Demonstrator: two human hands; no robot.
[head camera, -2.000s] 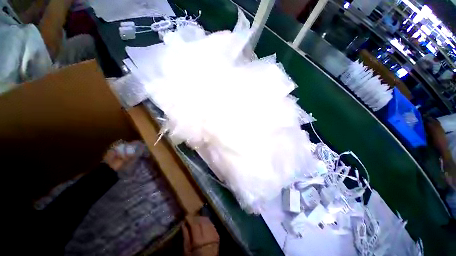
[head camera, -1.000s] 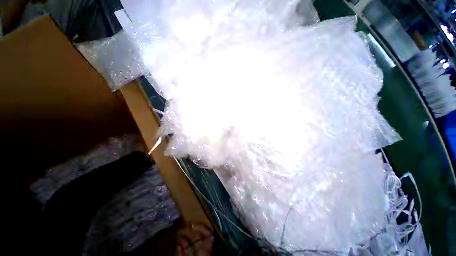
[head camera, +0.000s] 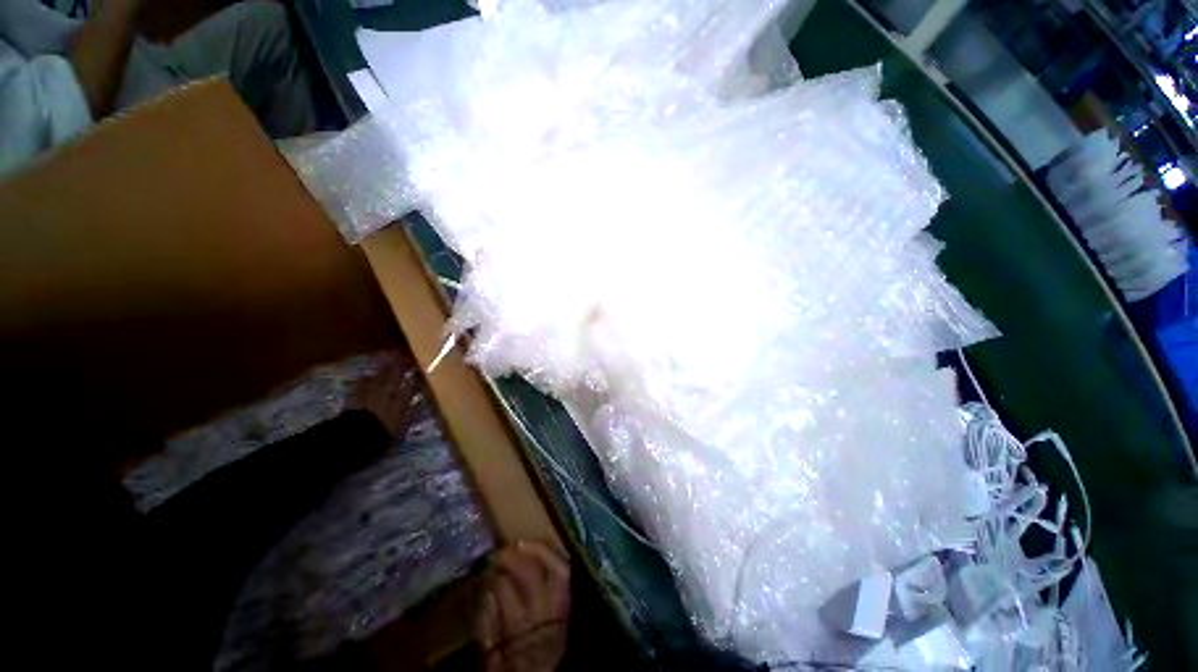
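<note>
The brown carton stands open at the left, with rows of greyish, shiny bagged units inside. My left hand is inside the carton over the units, dark and blurred; its fingers and anything in them cannot be made out. My right hand is closed over the carton's near rim at the bottom. A large glaring pile of bubble bags lies on the green surface right of the carton. White adapters and looped white cables lie at the lower right, partly under the bags.
A seated person's arm and light clothing show at the upper left, behind the carton flap. Across the line stand upright white parts and a blue bin at the right edge. A pale post rises at the top.
The view has swung closer to the bag pile, then back slightly. My left hand has moved right within the carton; the pale item at its fingers earlier is no longer visible. My right hand stays on the rim.
</note>
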